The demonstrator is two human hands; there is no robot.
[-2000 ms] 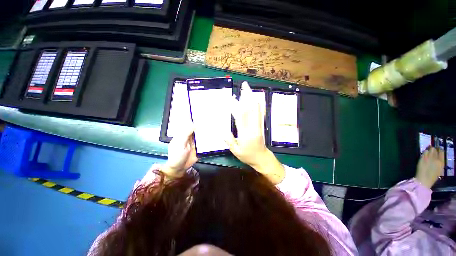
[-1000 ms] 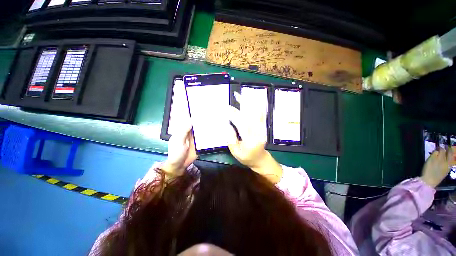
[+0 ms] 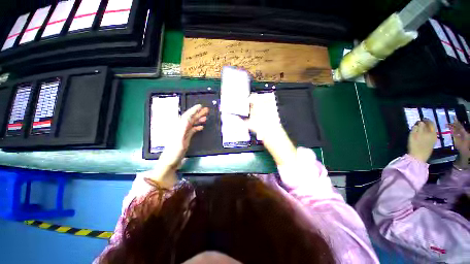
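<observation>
My right hand [image 3: 265, 119] holds a white-lit smartphone [image 3: 235, 92] by its right edge, raised over the black foam tray [image 3: 298, 116]. Below it, another lit phone [image 3: 236, 131] lies in a middle slot, partly covered by the held one. My left hand [image 3: 184, 133] is empty with fingers apart, over the tray's left part. A lit phone [image 3: 164, 121] lies in the leftmost slot. A further lit phone [image 3: 267, 98] lies in a slot behind my right hand, mostly hidden by it. My fingertips are washed out by the glare.
A tray [image 3: 77, 111] with two phones showing text lies left. Stacked trays [image 3: 131, 49] with several lit phones stand back left. A scribbled wooden board [image 3: 257, 56] lies behind. A wrapped post [image 3: 373, 49] slants at right. A neighbour's hands [image 3: 423, 139] are over phones. A blue stool [image 3: 38, 193] stands lower left.
The held phone has left my left hand and is now in my right hand, further back over the tray. My left hand has opened. The view has shifted.
</observation>
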